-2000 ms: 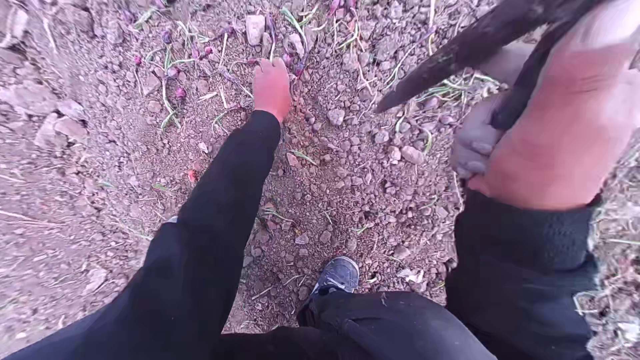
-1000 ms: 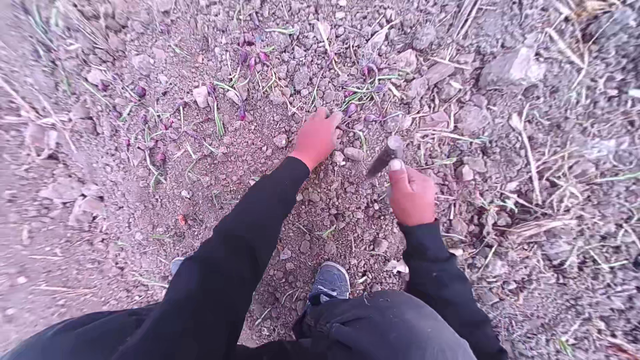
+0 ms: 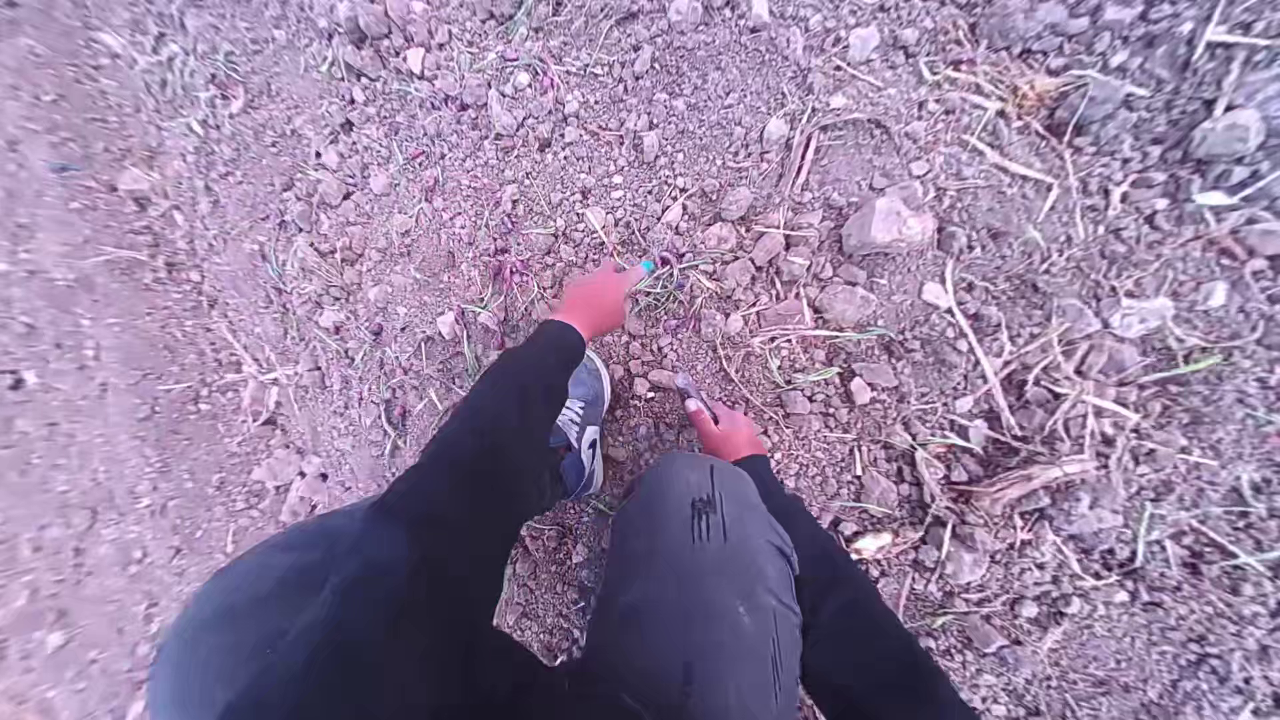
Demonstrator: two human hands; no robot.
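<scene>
My left hand (image 3: pixel 598 300) reaches out over the stony soil, its fingertips at a small bunch of green-stemmed onion seedlings (image 3: pixel 665 280) with purplish bulbs. Whether it grips any of them cannot be made out. Lower and to the right, my right hand (image 3: pixel 728 432) is closed round a dark tool handle (image 3: pixel 690 390), whose end points up past the thumb; the rest of the tool is hidden. More purplish seedlings (image 3: pixel 512 275) lie on the soil just left of my left hand.
My shoe (image 3: pixel 582 425) stands on the soil below my left hand, beside my bent knee (image 3: pixel 700 520). A large stone (image 3: pixel 888 222) lies to the upper right. Dry stalks (image 3: pixel 980 345) and roots litter the ground on the right.
The dark tool, raised at the upper right two seconds ago, is now low near my knee with my right hand. My left hand has come to the bunch of seedlings. The view has shifted.
</scene>
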